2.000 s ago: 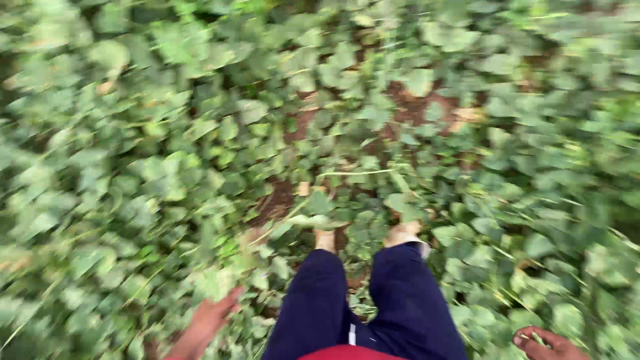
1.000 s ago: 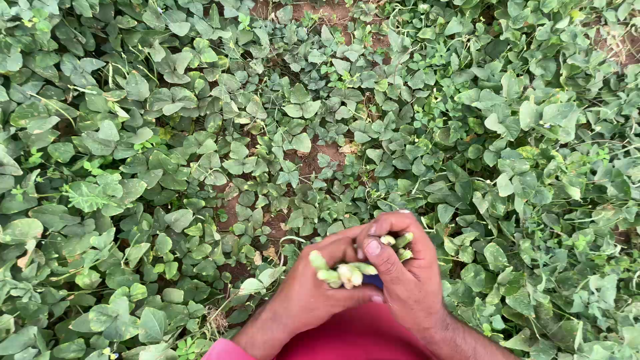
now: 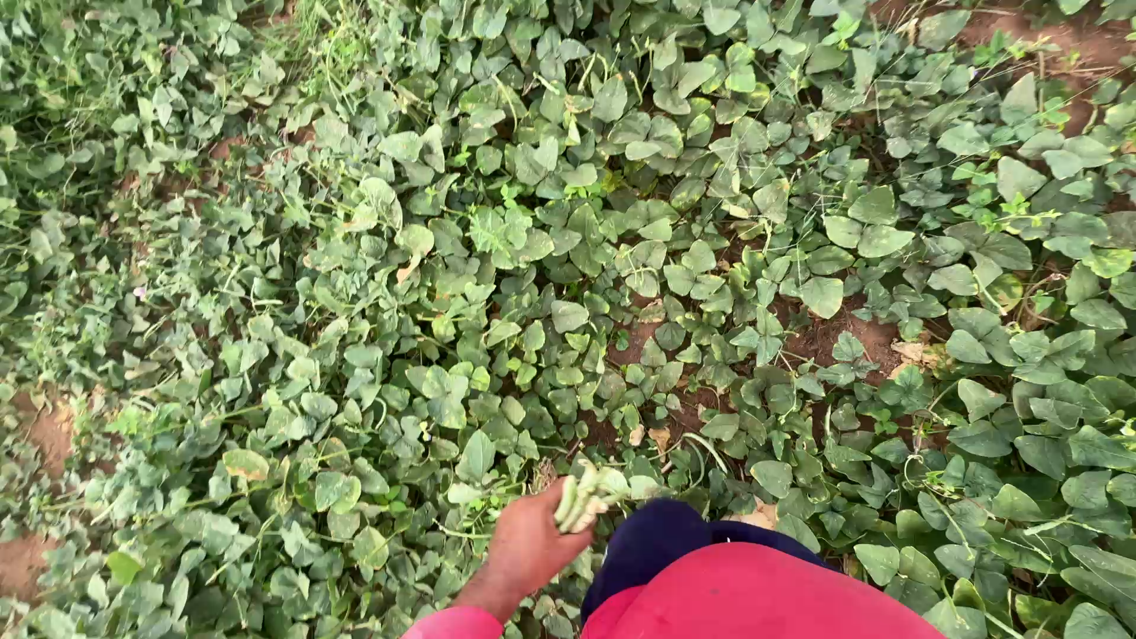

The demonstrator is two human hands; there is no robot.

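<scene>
My left hand (image 3: 532,541) is closed around a small bunch of pale green bean pods (image 3: 586,499), whose ends stick out past the fingers. It hangs over the leafy plants, just left of my dark blue trousers (image 3: 661,537). A slender curved green pod (image 3: 707,451) lies among the leaves to the right of the bunch. My right hand is out of view. My red top (image 3: 754,595) fills the bottom of the view and hides what is beneath it.
Low, dense green bean plants (image 3: 497,355) spread on all sides. Reddish-brown soil (image 3: 852,342) shows between them, also at the left edge and top right. Taller grass (image 3: 319,44) grows at the upper left. Dry leaves (image 3: 919,355) lie on the soil.
A second ago both hands were together around the pods; now my left hand alone holds them, and my right hand has left the view. The view has shifted across the plants.
</scene>
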